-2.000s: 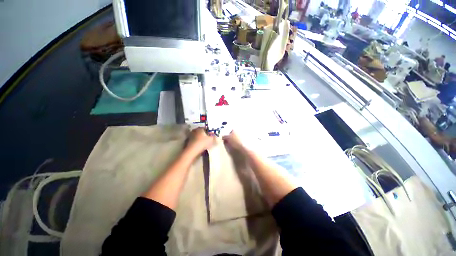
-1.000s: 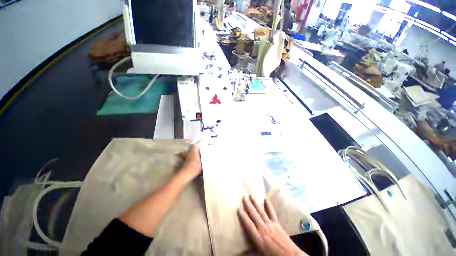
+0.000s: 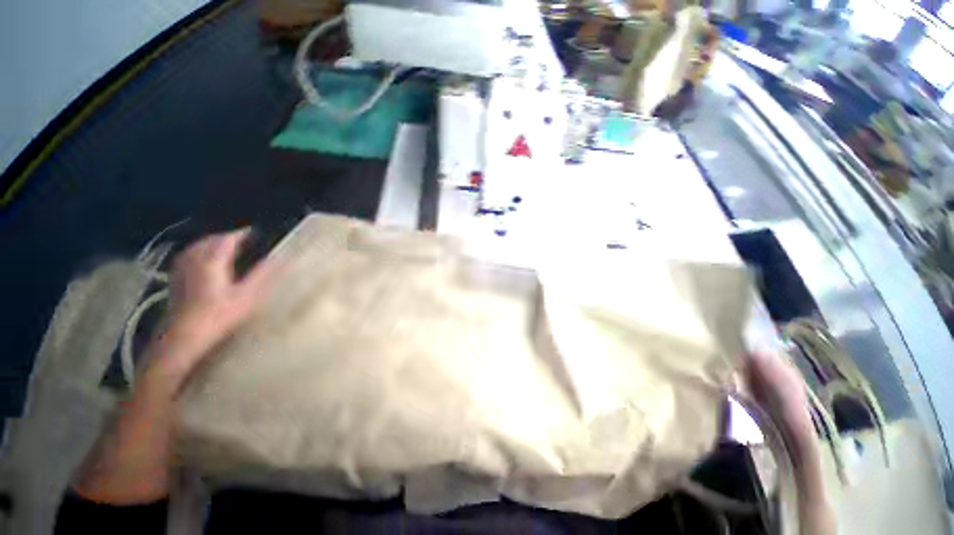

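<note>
A beige bag body (image 3: 450,366) lies wide and creased across the lap and the front of the machine table. My left hand (image 3: 214,293) is at its left edge, blurred, with thumb and fingers apart. My right hand (image 3: 774,381) is at the bag's right edge near a pale handle loop (image 3: 762,418); it is blurred, and its grip cannot be told. The white sewing machine head (image 3: 518,172) with a red three-diamond logo stands behind the bag. The needle area (image 3: 500,217) is just beyond the bag's far edge.
More beige bags with handle loops lie at the right (image 3: 889,481) and left (image 3: 78,345). A green cloth (image 3: 350,117), a white cable (image 3: 314,89) and a white screen housing (image 3: 424,40) are behind left. A metal rail (image 3: 779,157) runs along the right.
The bag has turned and spread sideways across the front of the machine. My hands have moved from the needle area and the panel out to opposite sides. The view has tipped down.
</note>
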